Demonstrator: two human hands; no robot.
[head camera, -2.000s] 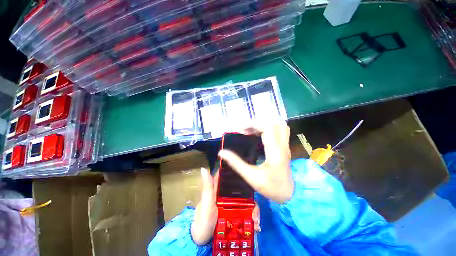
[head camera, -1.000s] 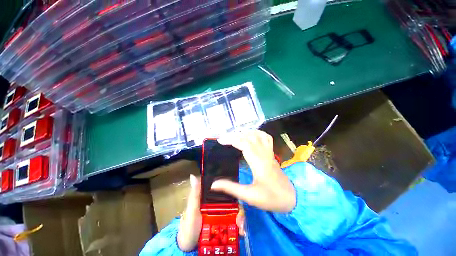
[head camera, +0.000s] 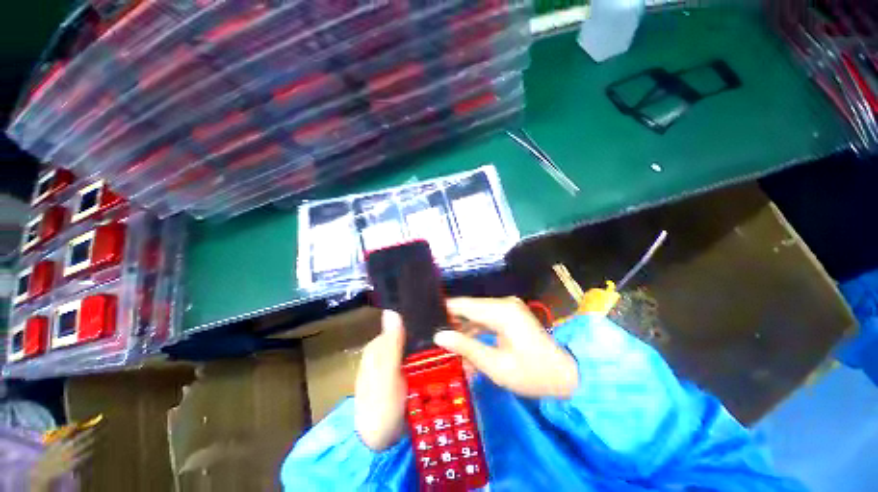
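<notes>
An open red flip phone (head camera: 445, 423) is held above my lap, dark screen half up, keypad half down, tilted slightly left. My left hand (head camera: 381, 384) grips its left side, thumb by the hinge. My right hand (head camera: 510, 348) holds its right side, thumb tip at the lower right corner of the screen half. Some right fingers are hidden behind the phone. The phone's top overlaps the front edge of the lens tray (head camera: 334, 252), a pale sheet with a row of black-framed windows at the bench edge.
Blister tray stack (head camera: 279, 96) at upper left; open blister tray (head camera: 144, 288) of red phones at left. Tweezers (head camera: 542, 160), black frames (head camera: 664, 96) and white bottle (head camera: 610, 29) on the green mat. Yellow-orange blow gun (head camera: 599, 300) beside my right sleeve. Cardboard boxes (head camera: 241, 418) below. A person's hand (head camera: 63, 461) at lower left.
My right hand has moved down from the screen's top to its lower right side. The phone has tilted left and up, and more keypad shows. Another person's hand appears at lower left.
</notes>
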